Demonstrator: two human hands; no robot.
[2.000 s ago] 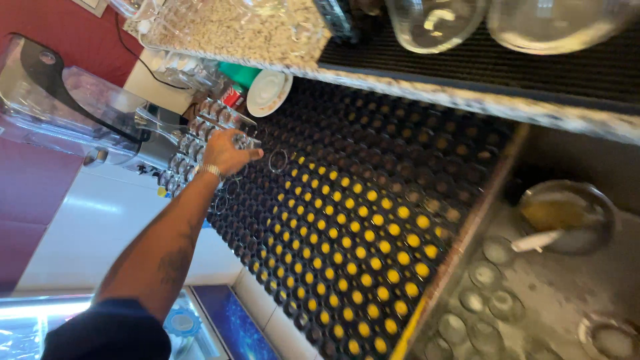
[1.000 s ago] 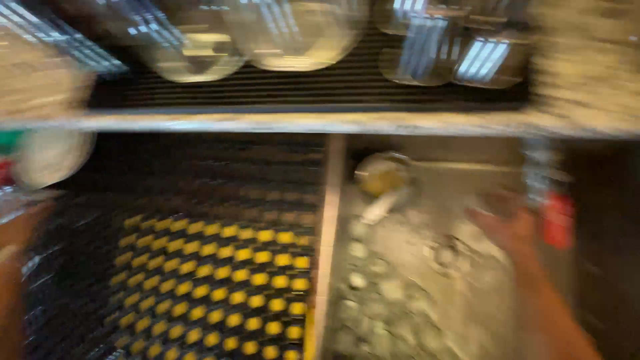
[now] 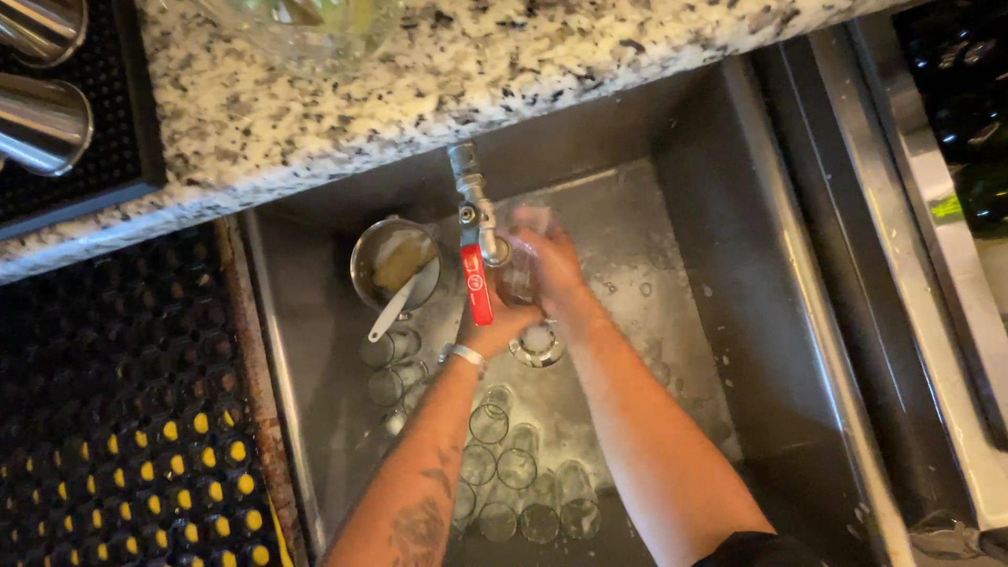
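Both hands are together over the sink, under a metal tap with a red lever handle (image 3: 476, 285). A clear glass (image 3: 516, 272), blurred, is between them. My right hand (image 3: 555, 264) is closed around its side. My left hand (image 3: 504, 323) is at its lower end, partly behind the red lever; whether its fingers grip the glass cannot be made out. Just below the hands lies the round sink drain (image 3: 538, 344). Several small clear glasses (image 3: 517, 468) stand or lie on the sink floor, some behind my left forearm.
A metal pot (image 3: 370, 272) with a white-handled utensil (image 3: 391, 315) sits at the sink's left. A black rubber mat (image 3: 118, 394) with yellow spots lies farther left. Along the top runs a speckled stone counter (image 3: 331, 126), holding metal cups (image 3: 47, 126) on a black bar mat.
My left hand has gone from the glasses at the far left to the sink. My right hand, over the sink a second ago, is now at the tap with a glass. The view has swung right.
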